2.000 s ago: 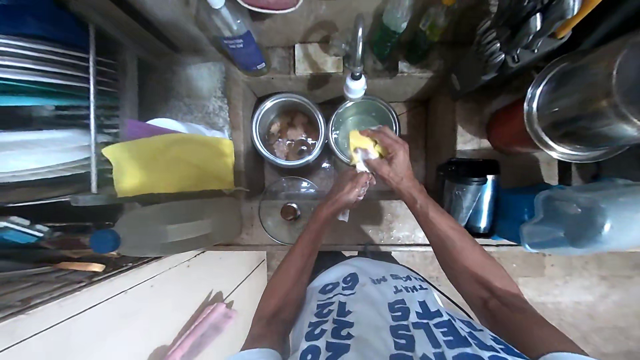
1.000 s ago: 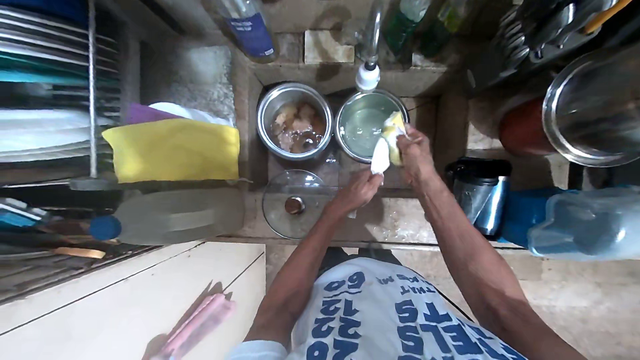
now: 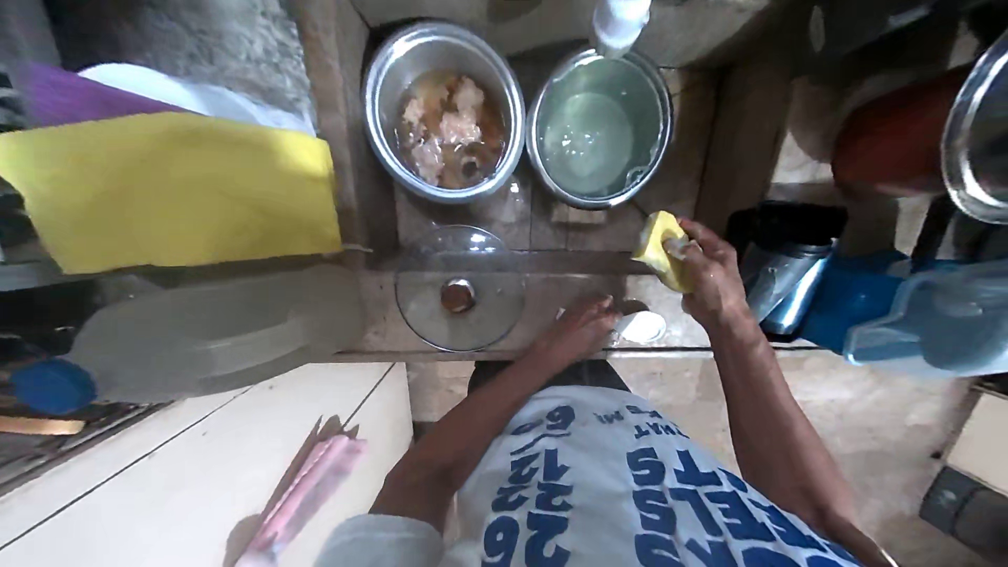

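Note:
My right hand (image 3: pixel 713 276) grips a yellow sponge (image 3: pixel 661 248) with some suds on it, to the lower right of a metal pot of cloudy water (image 3: pixel 594 138). Lower and to the left, over the sink's front ledge, my left hand (image 3: pixel 579 327) has its fingertips on a small white utensil (image 3: pixel 642 327), perhaps a spoon; its handle is not clearly visible. Beside my left hand lies a glass lid with a brown knob (image 3: pixel 459 295). A second metal pot (image 3: pixel 445 114) holds brownish water with pale pieces of food in it.
A white-tipped faucet (image 3: pixel 620 24) overhangs the water pot. Left of the sink are a yellow cloth (image 3: pixel 173 189) and a large bottle with a blue cap (image 3: pixel 55 386). A metal tumbler (image 3: pixel 787 276) and a clear blue plastic container (image 3: pixel 937 315) stand right.
My hands have moved apart: the right has drawn back with the sponge, and the left has come down toward the ledge with the white utensil. The view has moved closer.

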